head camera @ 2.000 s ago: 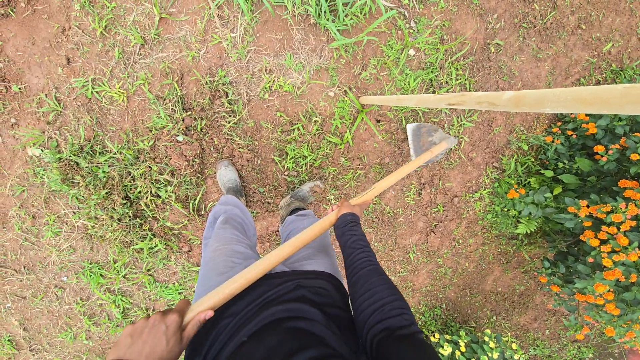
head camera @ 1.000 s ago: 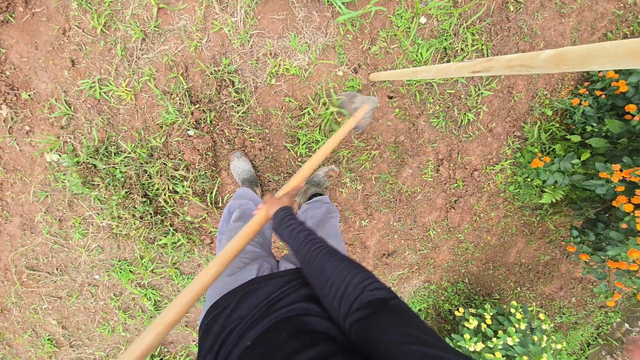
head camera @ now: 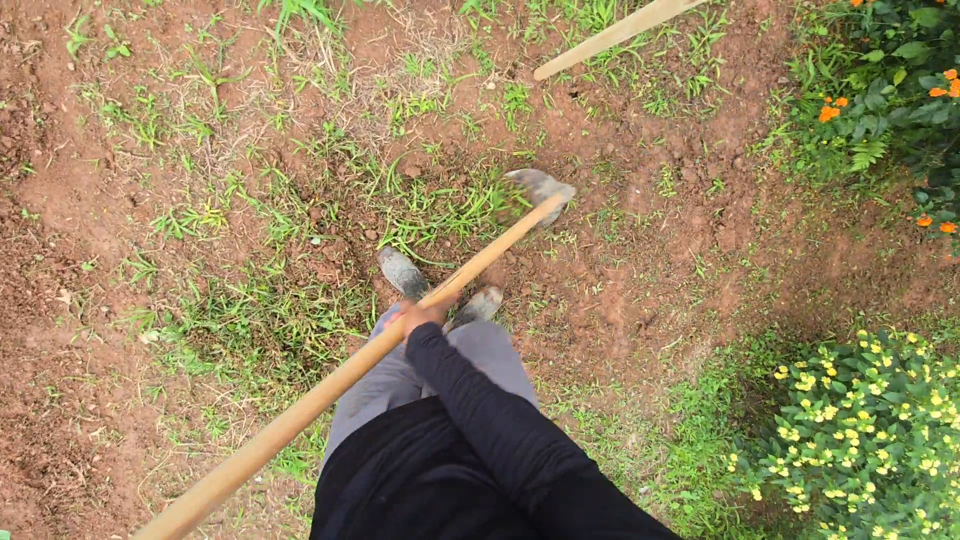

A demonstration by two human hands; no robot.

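My right hand (head camera: 424, 313) is closed around the long wooden handle of a hoe (head camera: 330, 382), in front of my thighs. The handle runs from the lower left corner up to the metal hoe blade (head camera: 538, 193), which is slightly blurred at the soil beside a patch of cut grass and weeds (head camera: 450, 206). My left hand is out of view. Both of my dirt-covered boots (head camera: 403, 271) stand on the reddish soil just below that patch.
A wooden pole (head camera: 611, 39) reaches in from the top, its end over the ground. A bush with orange flowers (head camera: 900, 97) grows at the upper right, a yellow-flowered bush (head camera: 855, 427) at the lower right. Weeds (head camera: 262, 322) lie in a heap left of my boots.
The hoe blade was right of the grass patch, swung left over it, and is now at its right edge. My left hand, on the handle's lower end two seconds ago, has left the view.
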